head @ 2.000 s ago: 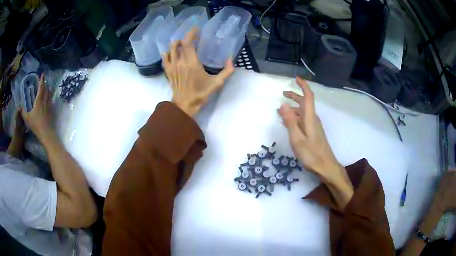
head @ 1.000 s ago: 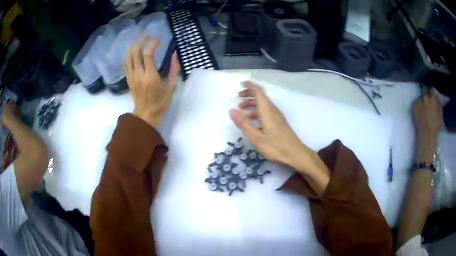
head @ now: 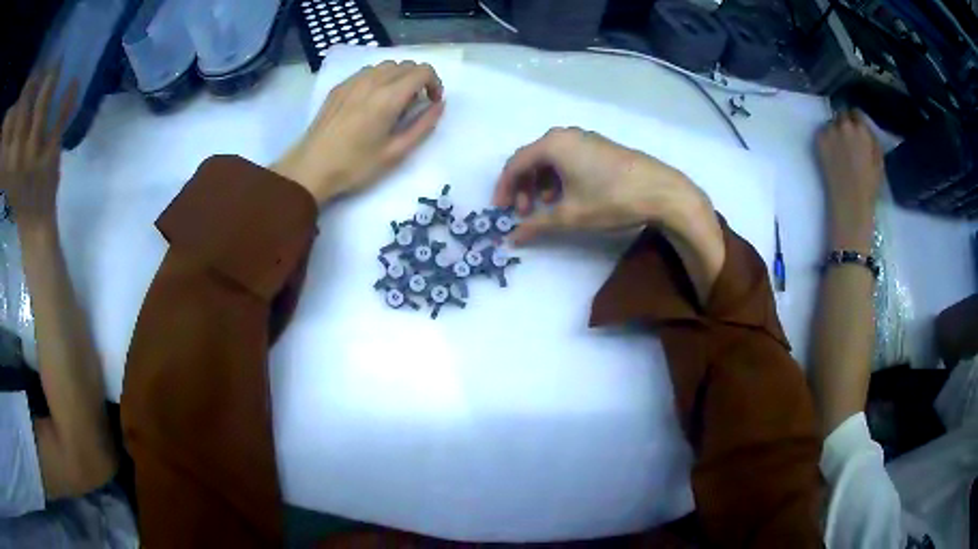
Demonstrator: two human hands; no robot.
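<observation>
A loose cluster of small dark armed parts with pale round centres (head: 424, 254) lies on the white foam sheet (head: 483, 429). My right hand (head: 601, 182) is at the cluster's upper right edge, its thumb and fingers curled around a gap next to the outermost part. Whether its fingertips touch that part cannot be told. My left hand (head: 370, 123) is above and left of the cluster, over the sheet, fingers loosely curved and apart, with nothing seen in it.
Oblong housings with translucent covers (head: 231, 43) stand at the upper left beside a perforated black strip (head: 338, 27). Dark blocks (head: 686, 38) and a cable are at the back. A thin screwdriver (head: 780, 257) lies at right. Other people's arms rest at both sides.
My left hand has left the translucent housings and come back over the sheet. My right hand has lowered to the cluster's edge. The view has tilted down, so the housings appear higher.
</observation>
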